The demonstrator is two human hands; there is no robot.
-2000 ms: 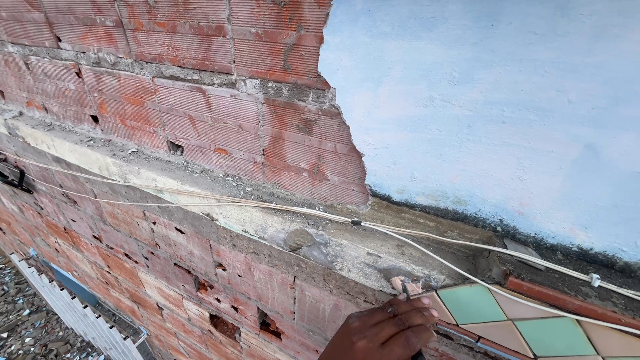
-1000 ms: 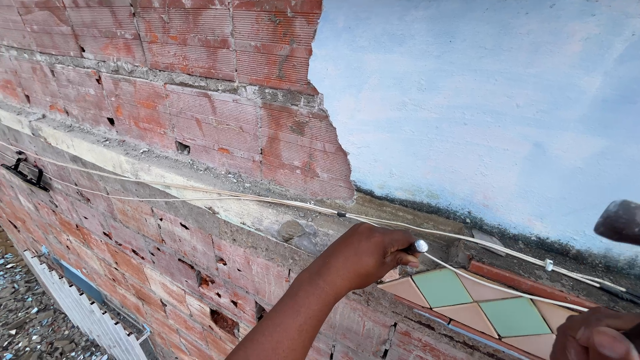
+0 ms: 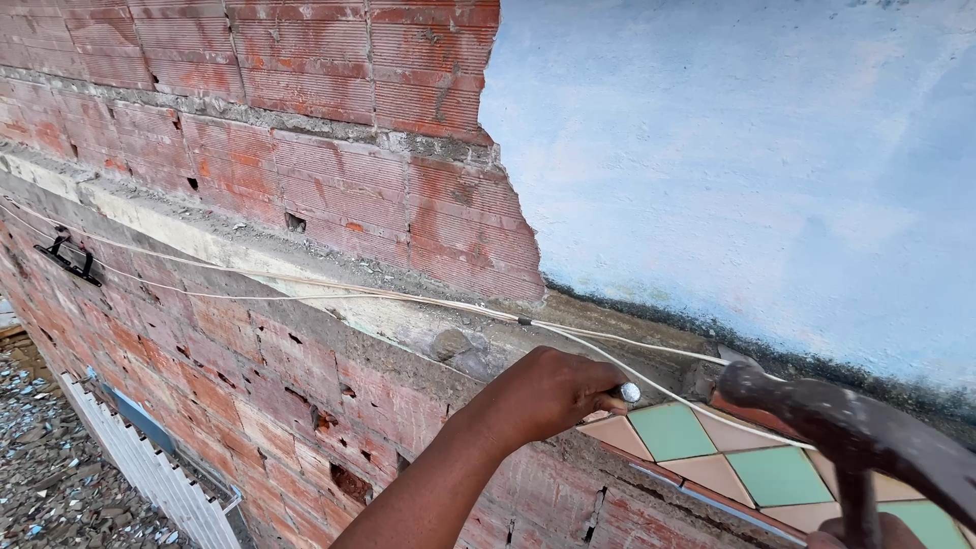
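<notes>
My left hand [image 3: 560, 393] is closed around a metal chisel or rod, whose round struck end [image 3: 630, 393] points right; its other end is hidden by the hand. It rests over the ledge, at the left end of the green and pink tiles [image 3: 732, 457]. At the lower right edge, my right hand [image 3: 877, 531] grips the handle of a claw hammer [image 3: 827, 415]. The hammer head is raised to the right of the chisel's end, not touching it. White cables [image 3: 427, 299] run along the ledge just above the left hand.
Bare red hollow bricks [image 3: 328, 175] meet blue painted plaster [image 3: 724, 175] with a broken edge. A concrete ledge [image 3: 252, 252] crosses the wall. A black fixture [image 3: 69, 258] hangs at left. Far below lie a corrugated roof [image 3: 145, 465] and rubble [image 3: 53, 450].
My left hand has come up over the ledge at the tile edge since the oldest frame. The hammer and my right hand have come into view from the right, the hammer moving left toward the chisel's end.
</notes>
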